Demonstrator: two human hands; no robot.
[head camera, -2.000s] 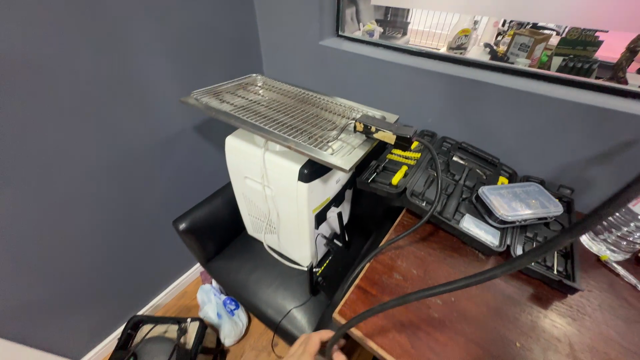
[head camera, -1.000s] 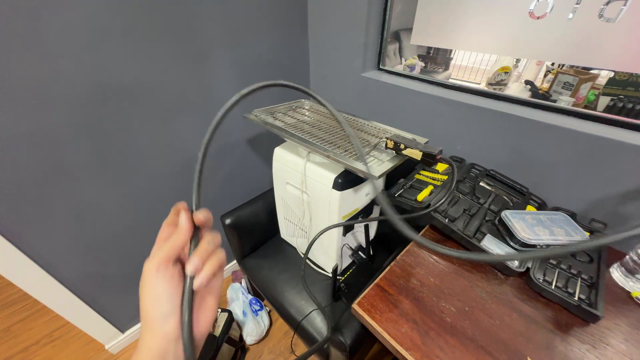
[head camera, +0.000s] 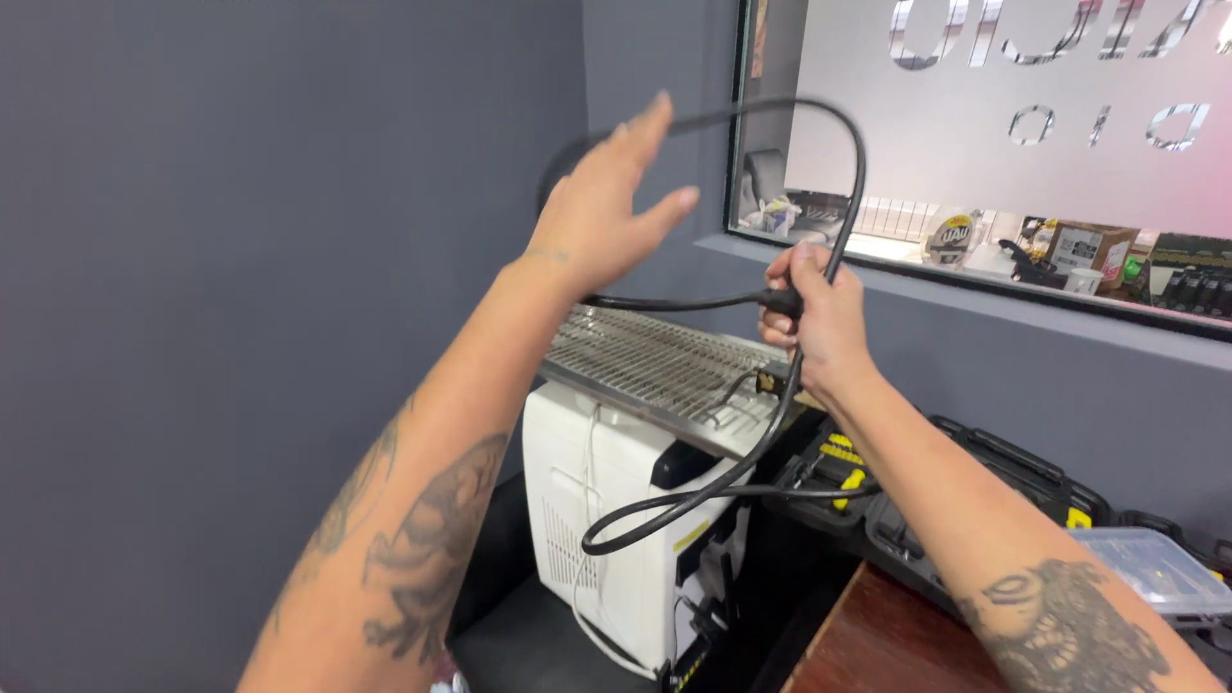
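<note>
My right hand (head camera: 818, 308) grips a thick black power cable (head camera: 859, 173) and its dark connector end (head camera: 780, 302), in front of the window's lower left corner. Up and to the left, my left hand (head camera: 611, 207) is raised with its fingers apart and thumb out, next to the cable's loop; part of the cable passes behind it. A further loop of the cable hangs below my right hand, in front of a white appliance (head camera: 606, 500). Behind both hands a metal tray with a wire rack (head camera: 664, 361) lies on top of the appliance.
The appliance stands on a black chair (head camera: 539, 635). At the right, open black tool cases (head camera: 1011, 462) with yellow-handled tools and a clear-lidded organizer box (head camera: 1150, 568) lie by a reddish wooden table (head camera: 895, 635). Behind is a grey wall with a window ledge (head camera: 1059, 313).
My right hand has come into view, closed on the cable and its connector. My left hand, which held the cable a second ago, is now raised with its fingers apart.
</note>
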